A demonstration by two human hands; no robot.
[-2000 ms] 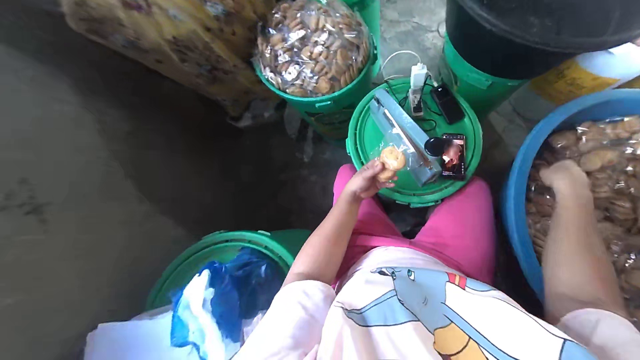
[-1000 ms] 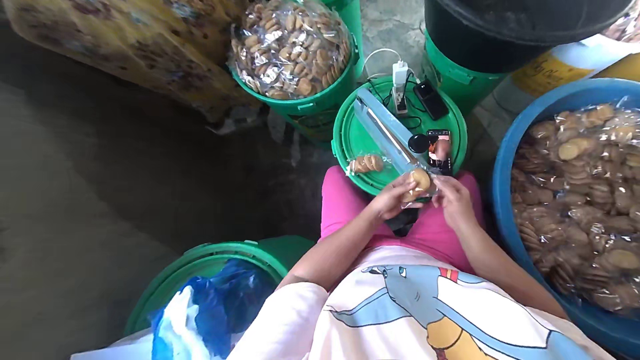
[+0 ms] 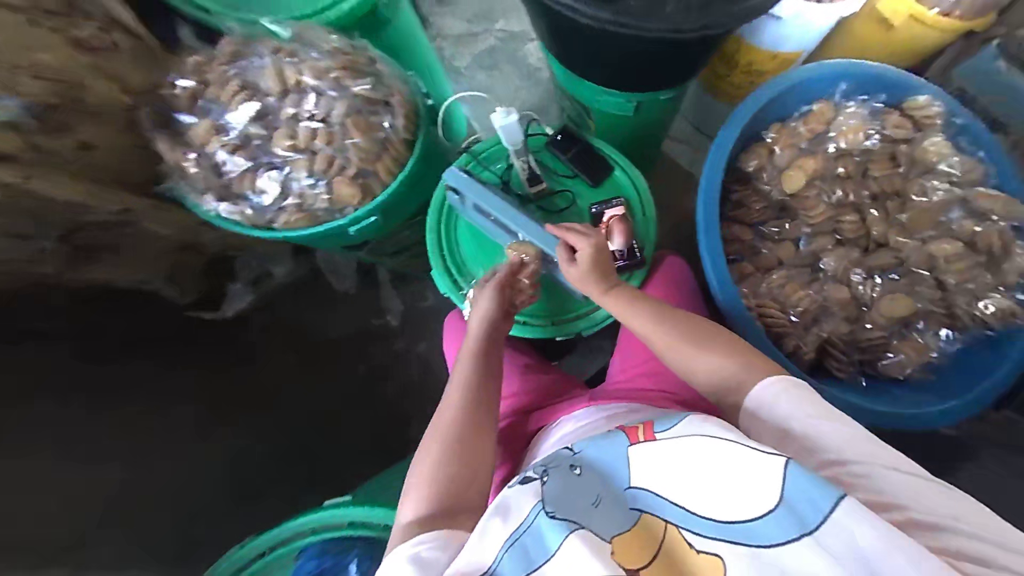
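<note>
My left hand (image 3: 502,290) holds a small clear bag of round biscuits (image 3: 524,253) over the green bucket lid (image 3: 472,264). Beside it, my right hand (image 3: 586,258) rests on or just above the front part of a blue-grey impulse bag sealer (image 3: 500,214), with the fingers bent; no object shows in it. The biscuits are right at the sealer's left side. Clear film shows below my left hand, partly hidden by it.
A white plug on a power strip (image 3: 524,164), a black phone (image 3: 580,156) and a lit phone (image 3: 618,232) lie on the lid. Left stands a green bucket of bagged biscuits (image 3: 296,144); right, a blue tub (image 3: 712,216) of bagged biscuits. A black tub (image 3: 632,48) stands behind.
My right hand was in the blue tub, then came to the biscuits by my left hand, and is now at the sealer. The view has shifted.
</note>
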